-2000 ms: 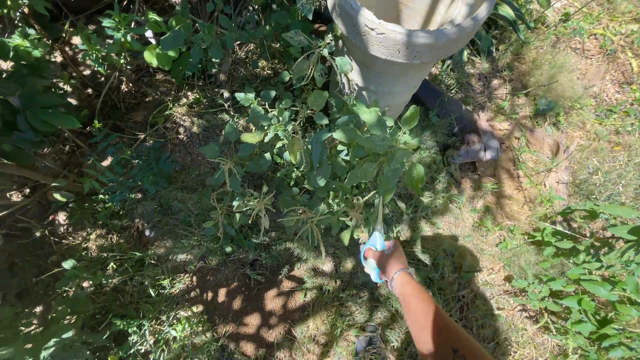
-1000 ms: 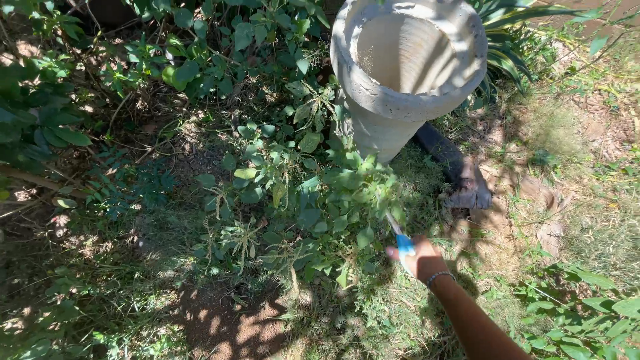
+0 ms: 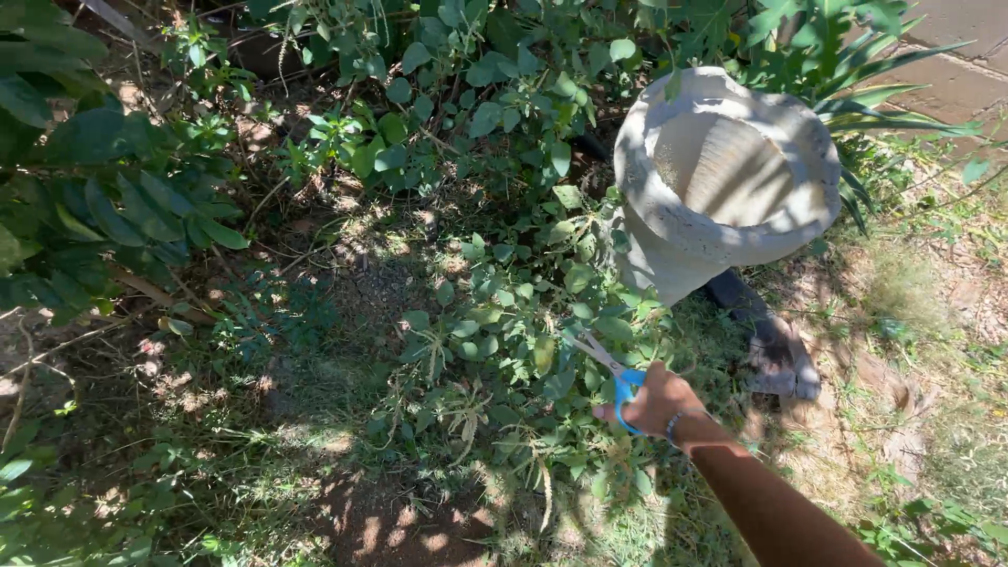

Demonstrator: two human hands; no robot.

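My right hand [image 3: 657, 403], with a beaded bracelet at the wrist, holds a pair of scissors [image 3: 627, 387] by its blue handles. The metal blades point up and left, parted a little, among the leaves of a green weedy plant [image 3: 543, 354]. Whether a stem lies between the blades cannot be told. Long pale seed spikes [image 3: 470, 417] hang from the plant, left of the scissors. My left hand is not in view.
A pale, hollow concrete planter [image 3: 669, 213] stands just beyond the scissors, with a dark piece of wood [image 3: 764, 339] at its foot. Leafy branches [image 3: 118, 205] reach in from the left. Spiky leaves [image 3: 874, 118] grow behind the planter, near paving [image 3: 961, 71].
My right hand has moved with the scissors from the plant's lower right edge further in among its leaves, and the blades now show apart. The view has shifted, showing more of the planter.
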